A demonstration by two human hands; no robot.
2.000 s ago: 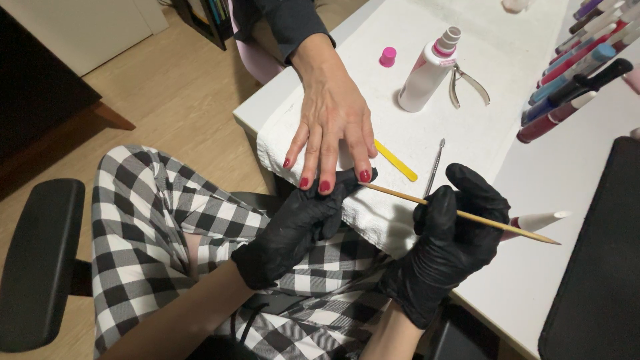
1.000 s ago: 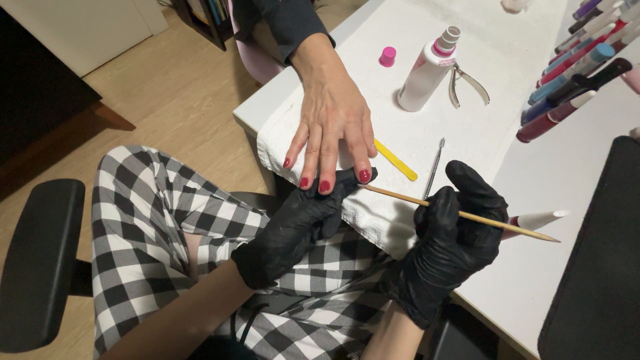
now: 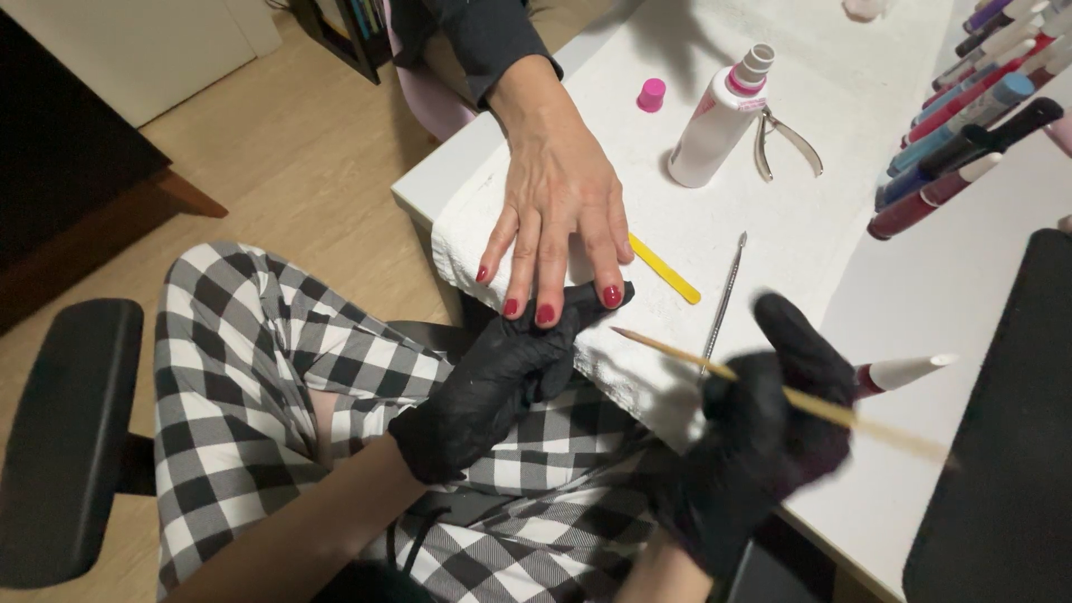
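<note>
My left hand (image 3: 494, 377), in a black glove, supports the fingertips of another person's hand (image 3: 557, 197) from below; its nails are painted red. A thin wooden stick (image 3: 816, 402) with a reddish pointed tip is held in my gloved right hand (image 3: 766, 419), which is blurred. The stick's tip stands a little away from the painted nails. Between the hands and the bottle lie a yellow nail file (image 3: 666, 268) and a metal cuticle pusher (image 3: 724, 306). A white bottle with its top uncapped (image 3: 716, 126) stands beside cuticle nippers (image 3: 787, 142) and a pink cap (image 3: 651, 95).
A white towel (image 3: 461, 234) covers part of the white table (image 3: 846, 494). Several nail polish bottles (image 3: 930, 197) line the right side. Another polish bottle (image 3: 900, 373) lies past my right hand, near a black mat (image 3: 997, 419). A chair armrest (image 3: 71, 435) is at the left.
My right hand has drawn the stick away from the painted nail, where its tip was in both earlier frames. My left hand and the other person's hand have stayed in place.
</note>
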